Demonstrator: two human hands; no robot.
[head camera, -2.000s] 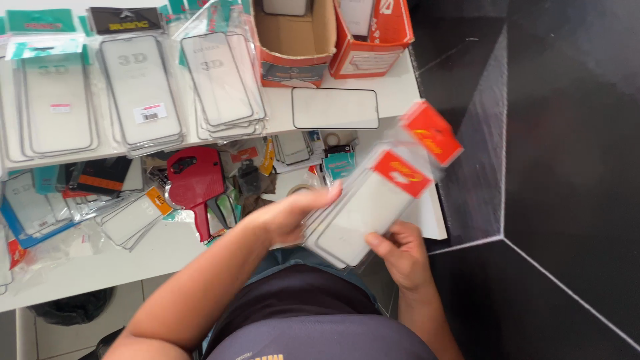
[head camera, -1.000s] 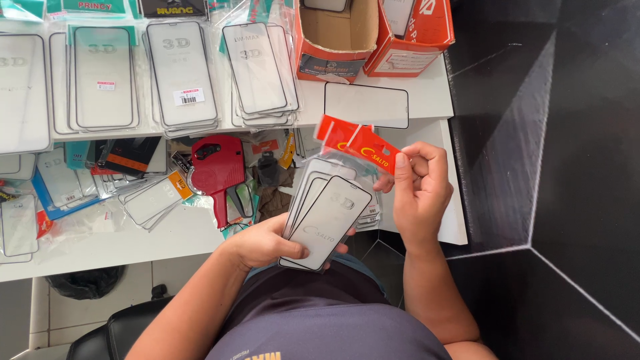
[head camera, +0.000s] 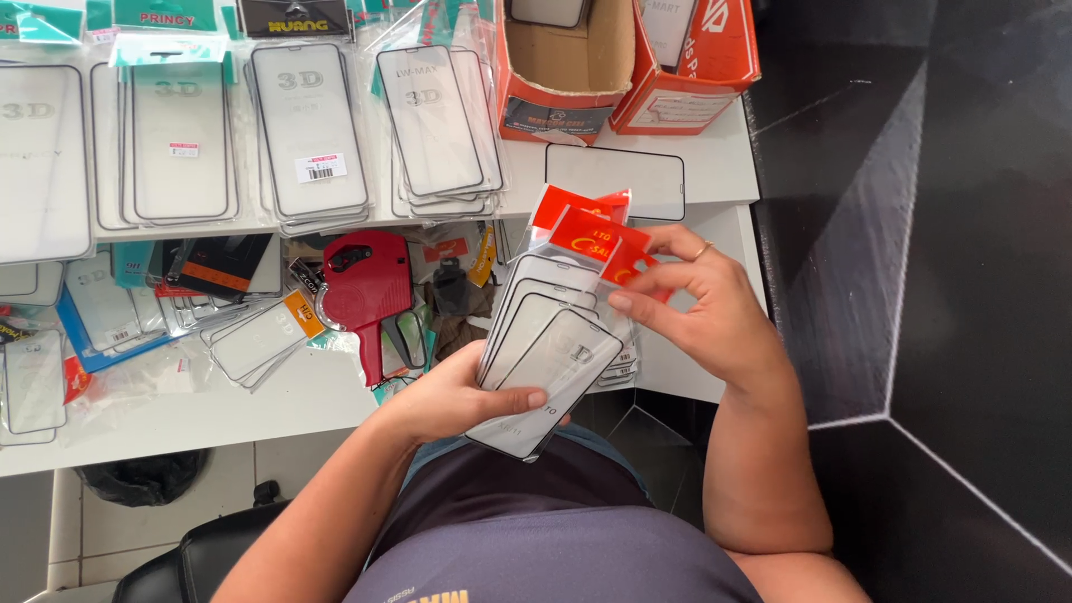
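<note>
A fanned stack of packaged phone screen protectors (head camera: 548, 360) with red header cards lies in my left hand (head camera: 469, 394), whose thumb presses on the lower end of the front one. My right hand (head camera: 695, 301) pinches the red header card (head camera: 628, 260) of the front packet between thumb and fingers. It wears a ring. Beyond the stack, a single black-edged screen protector (head camera: 615, 182) lies flat on the white upper shelf. To the left, a red price labeling gun (head camera: 368, 293) rests among packets on the lower surface.
Rows of bagged screen protectors (head camera: 310, 134) cover the upper shelf (head camera: 523, 197). Two red cardboard boxes, one open (head camera: 544, 105) and one beside it (head camera: 695, 109), stand at its back right. Loose packets (head camera: 260, 343) lie on the lower surface. A black chair (head camera: 209, 544) is at lower left.
The stack is spread into a wider fan than one second ago. My right hand, above the cards at their right end then, now has its fingers down on the front card.
</note>
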